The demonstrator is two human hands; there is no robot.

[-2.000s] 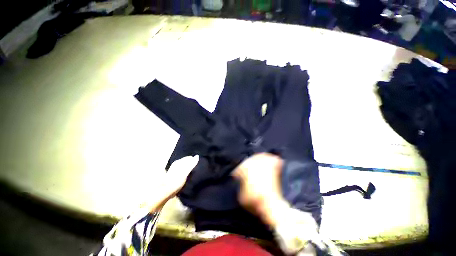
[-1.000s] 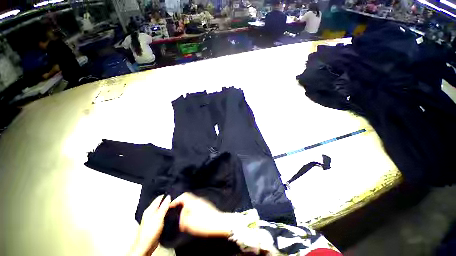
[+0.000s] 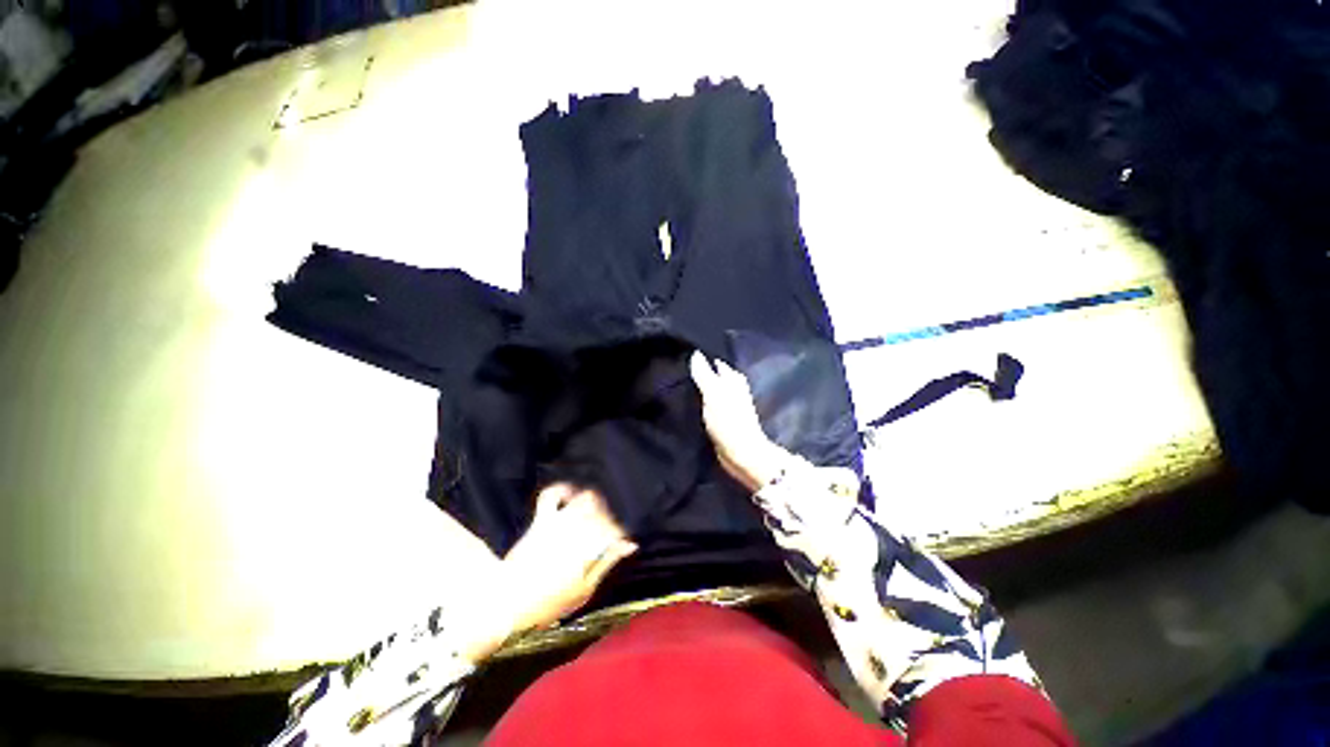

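Black trousers [image 3: 620, 423] lie rumpled at the near table edge, on top of flat black trousers [image 3: 598, 204] whose jagged leg ends point away. One leg [image 3: 387, 314] lies out to the left. A shinier grey-black pocket bag [image 3: 795, 387] shows at the right. My left hand [image 3: 569, 547] is at the near end of the upper trousers, its fingers curled on the cloth. My right hand [image 3: 734, 416] lies between the dark folds and the pocket bag, fingertips at the fold's edge; whether it pinches cloth is unclear.
The pale table [image 3: 292, 511] has a worn yellowish edge. A blue measuring tape [image 3: 1006, 317] and a curled black strip [image 3: 941, 391] lie right of the trousers. A large rumpled black pile [image 3: 1167, 161] covers the table's right side. Dark blurred things stand beyond the far left edge.
My hands, together at the near cloth one second ago, are now apart: my right hand is farther forward beside the pocket bag. The upper cloth lies more spread. The view has tilted down.
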